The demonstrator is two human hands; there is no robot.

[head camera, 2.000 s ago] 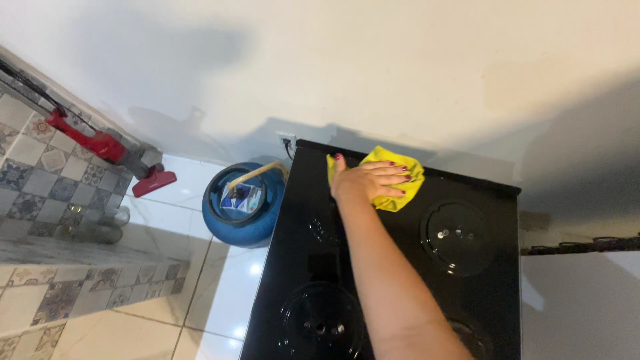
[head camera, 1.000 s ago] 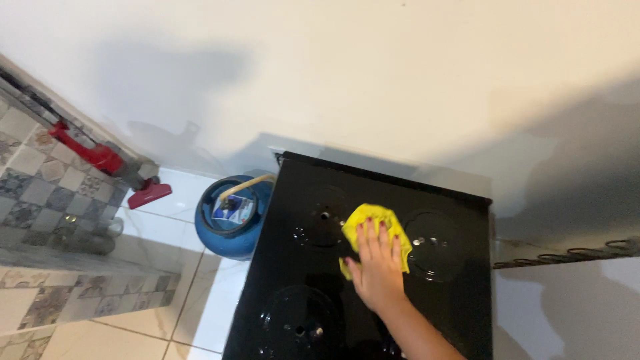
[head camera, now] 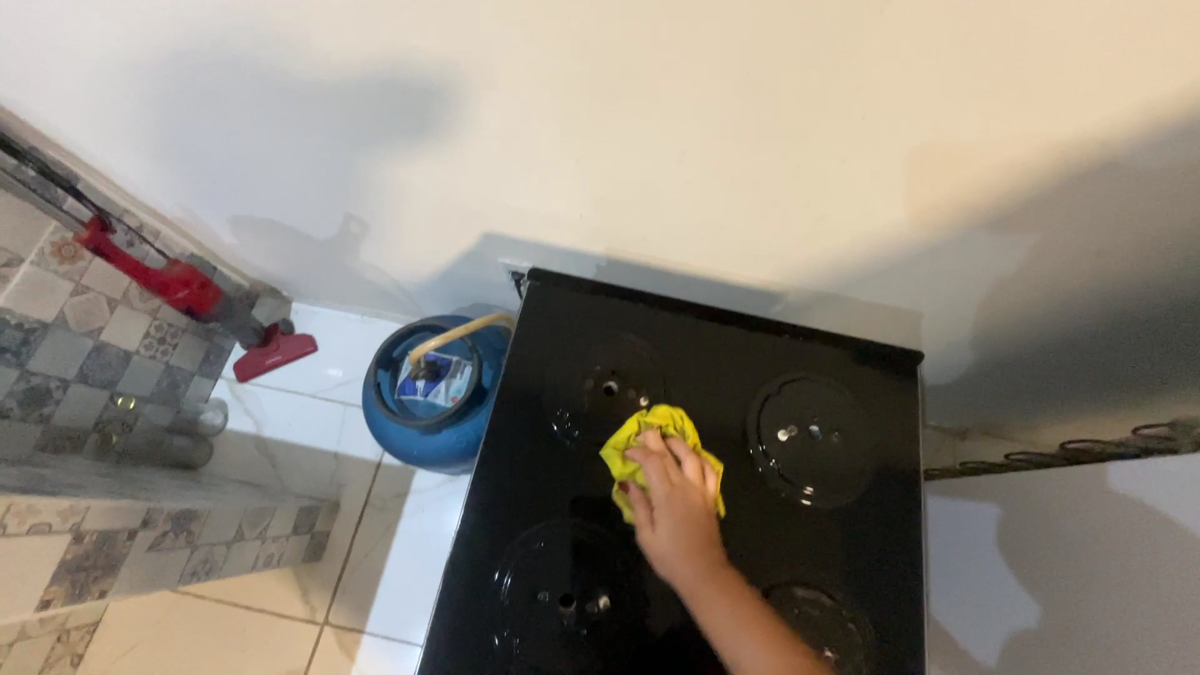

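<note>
My right hand (head camera: 677, 511) reaches in from the lower right, palm down, its fingers bunched on a crumpled yellow cloth (head camera: 664, 427). The cloth lies against the black stovetop (head camera: 698, 361), near its middle, between the round burner wells. The burners and grates are off, and bare burner holes show in the wells. My left hand is out of view.
A blue gas cylinder (head camera: 422, 441) with a pale hose (head camera: 459, 336) stands just left of the stove. Farther left are a red vacuum cleaner (head camera: 187, 289), glass containers (head camera: 155, 448) and a tiled ledge (head camera: 141, 562). A wall rises behind; a white appliance or surface (head camera: 1078, 562) is at right.
From the stove's back edge, my right hand has moved with the cloth toward the middle of the stovetop. The cloth was more spread out two seconds ago and is more bunched now.
</note>
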